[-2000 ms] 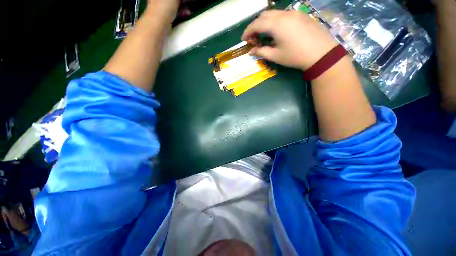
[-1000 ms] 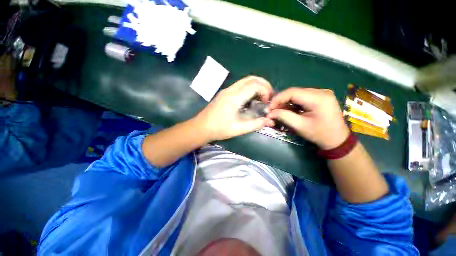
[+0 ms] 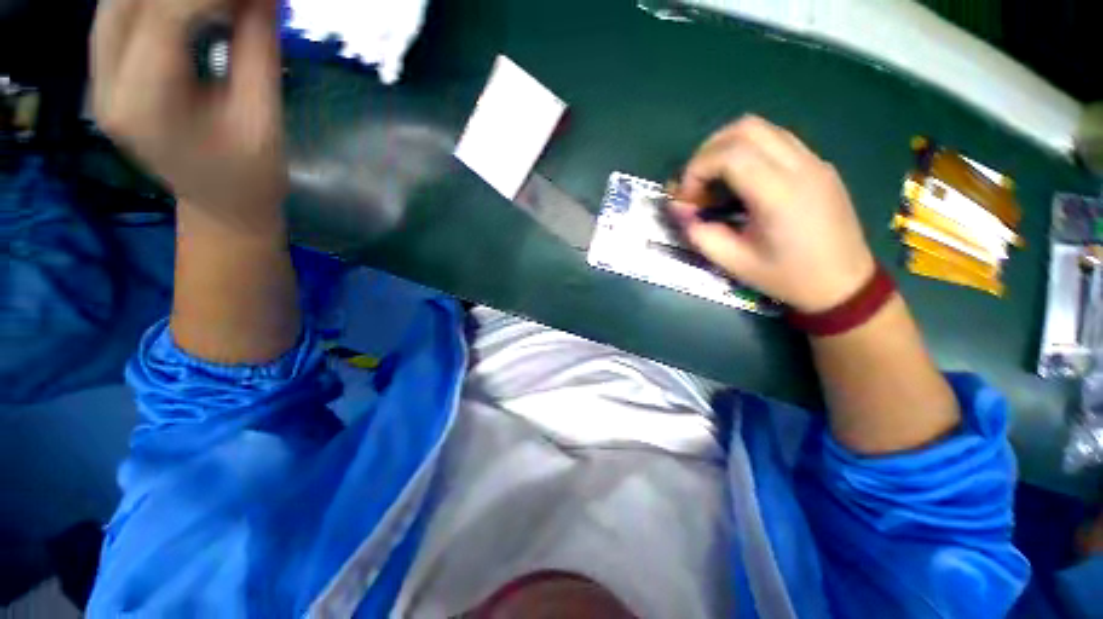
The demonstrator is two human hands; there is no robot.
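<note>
An open phone housing (image 3: 629, 242), silver-white with small coloured parts inside, lies tilted on the dark green mat. My right hand (image 3: 774, 218) is over its right part, thumb and finger pinched together just above it. What they pinch, if anything, is too small to tell. My left hand (image 3: 188, 115) is blurred and cut off by the top edge at the upper left, fingers curled around a small grey-white ridged thing (image 3: 219, 56); whether it grips it is unclear. A white sticker sheet (image 3: 510, 127) lies left of the housing, with a grey strip (image 3: 554, 212) between them.
A fanned stack of orange-gold flex cables (image 3: 959, 218) lies to the right. Beyond it are a spare silver housing (image 3: 1067, 290) and a clear bag (image 3: 1085, 423) at the right edge. White strips (image 3: 363, 27) on blue are at the top left. A white rail (image 3: 919, 61) runs along the back.
My left hand has left the housing and moved to the upper left. My right hand stays at the housing, which now shows more. The view has shifted, showing more of the right side.
</note>
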